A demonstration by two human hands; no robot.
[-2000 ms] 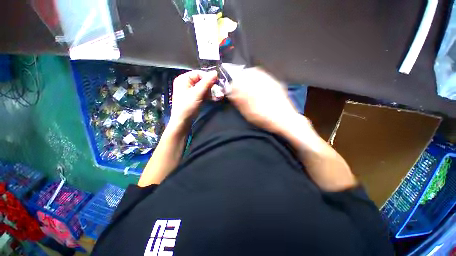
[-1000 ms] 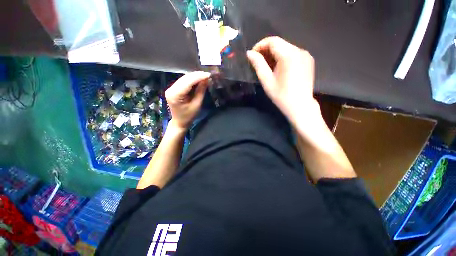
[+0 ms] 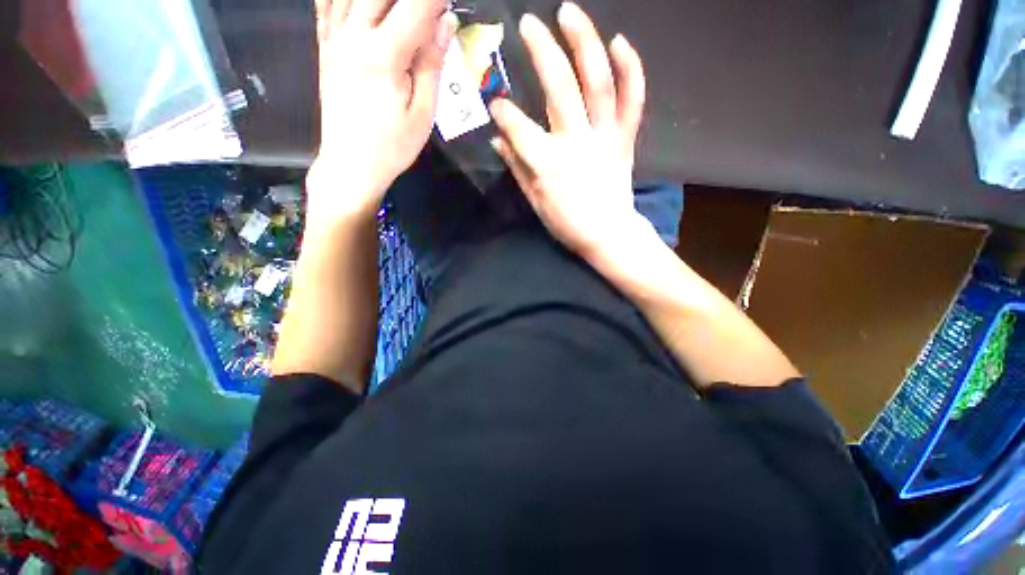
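A plush doll [image 3: 492, 76] lies at the table's near edge between my hands, with a white hang tag [image 3: 459, 99] on its left. Only its yellow and its blue and red parts show. Faint glare around it suggests a clear bag [image 3: 478, 163], whose edges are hard to see. My left hand [image 3: 377, 96] lies over the doll's upper left, its fingertips near the top of the picture; whether it grips is hidden. My right hand [image 3: 579, 135] is spread at the doll's right, its thumb beside the blue part.
Empty poly bags [image 3: 169, 96] lie on the table [image 3: 764, 101] at left. A white strip [image 3: 928, 73] and crumpled plastic bag [image 3: 1003, 107] are at right. Below are a blue crate [image 3: 186, 281] of bagged dolls, an open cardboard box [image 3: 865, 315] and more crates.
My left hand has moved up over the doll's upper part. My right hand has moved down-left beside the doll and spread its fingers. The tag has moved slightly up and tilted.
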